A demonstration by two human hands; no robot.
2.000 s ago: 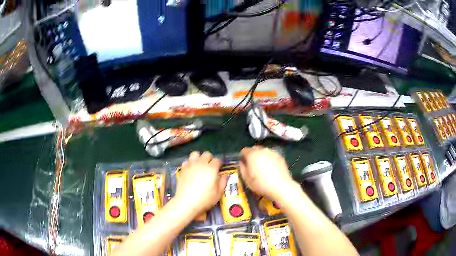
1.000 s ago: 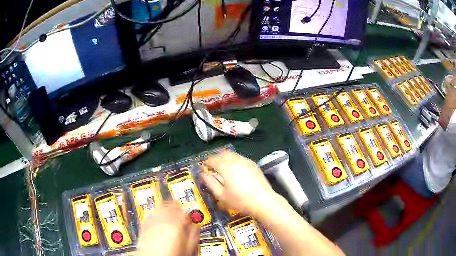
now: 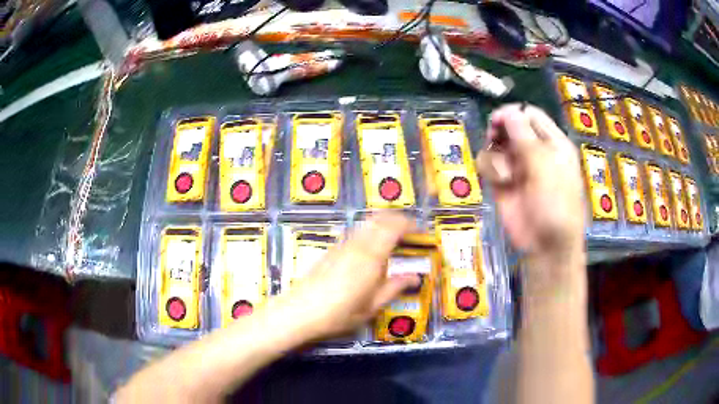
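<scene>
A clear blister tray [image 3: 323,211] lies in front of me with two rows of yellow units, each with a pale label and a red button. My left hand [image 3: 366,264] is over the front row, its thumb and fingers around the upper part of a yellow unit [image 3: 404,325] in the fourth pocket from the left, and it partly hides the unit to its left. My right hand [image 3: 540,177] is raised beside the tray's back right corner, fingers curled together; blur hides whether they pinch anything.
Two white scanners with orange-red markings, left [image 3: 292,67] and right [image 3: 457,67], lie behind the tray. A second tray of units [image 3: 631,229] lies at right. A white ledge with orange-red tape [image 3: 189,38] runs behind. Red stools [image 3: 642,316] stand below the bench.
The view has tilted down and shows the whole tray. My left hand has moved to a front-row unit. My right hand has left the back row and is beside the tray.
</scene>
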